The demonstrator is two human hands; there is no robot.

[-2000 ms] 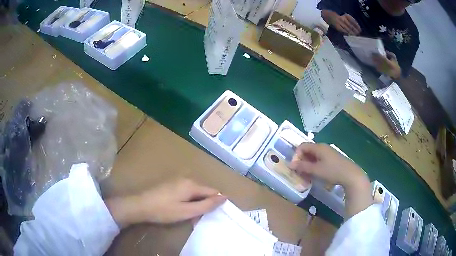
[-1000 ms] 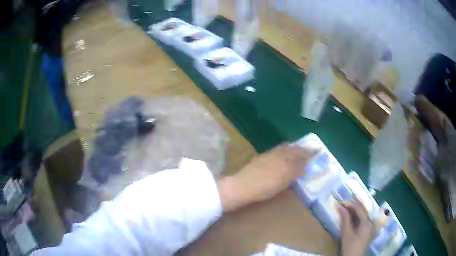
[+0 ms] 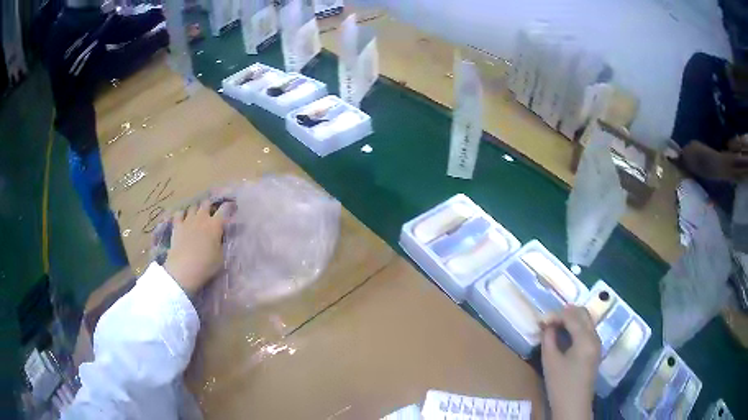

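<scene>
My left hand (image 3: 197, 244) lies on the near end of a crinkled clear plastic bag (image 3: 283, 238), fingers spread over it and curled at a dark piece, likely a cable. Whether it grips is unclear. My right hand (image 3: 572, 344) is at the near edge of a white tray (image 3: 525, 335) on the belt, thumb and finger close together; anything between them is too small to tell. That tray holds long pale items. A similar tray (image 3: 418, 246) touches it on the left. A label sheet (image 3: 476, 406) lies at the bottom edge.
The green belt (image 3: 402, 156) crosses diagonally, with more trays (image 3: 328, 138) farther up and at the lower right. White printed boxes (image 3: 466, 123) stand upright along it. An open carton (image 3: 615, 160) is on the far bench. A person (image 3: 70, 98) is at upper left, another at the right edge.
The view has swung left. My left hand has gone from the label sheet, past the trays, onto the plastic bag. My right hand remains at the trays.
</scene>
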